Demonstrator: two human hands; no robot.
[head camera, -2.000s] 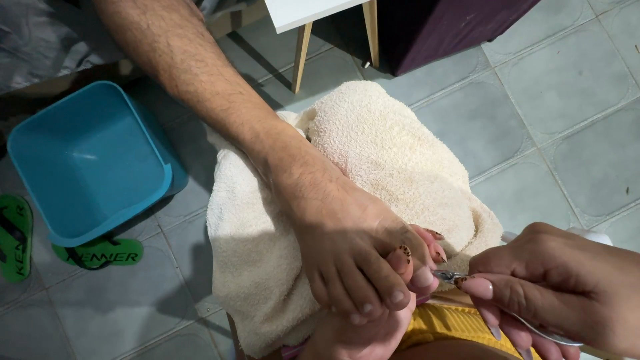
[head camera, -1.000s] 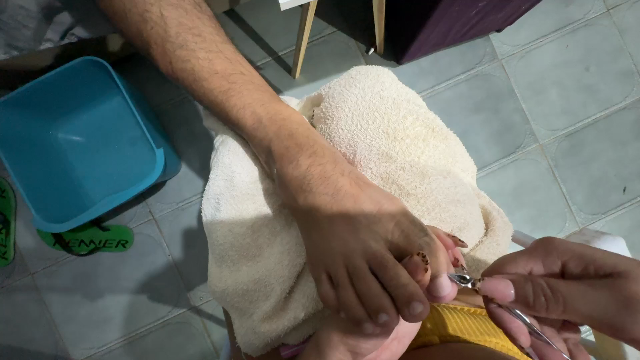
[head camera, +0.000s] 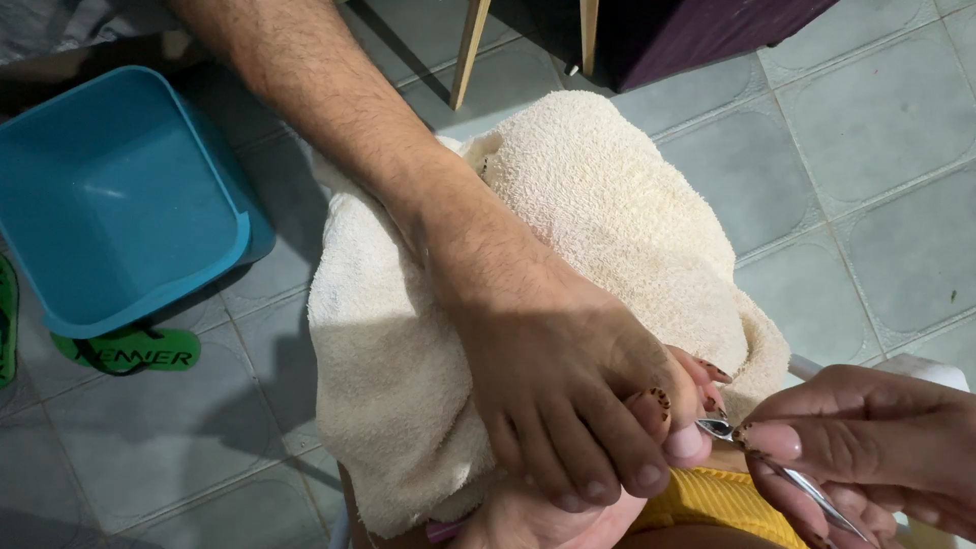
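Observation:
Another person's bare foot rests on a cream towel, its toes pointing down and right. From beneath, my left hand holds the front of the foot, with its thumb between the big toe and the second toe and fingertips showing beyond the big toe. My right hand grips metal cuticle nippers, whose jaws touch the side of the big toe by its nail. Patterned tips decorate my nails. Part of my left palm is hidden under the foot.
On the tiled floor at the left stand a blue plastic basin and green flip-flops. Wooden furniture legs and a purple piece of furniture are at the top. Yellow ribbed fabric lies below the toes.
The nippers in my right hand have shifted slightly along the big toe beside its nail. My left hand keeps its hold on the foot.

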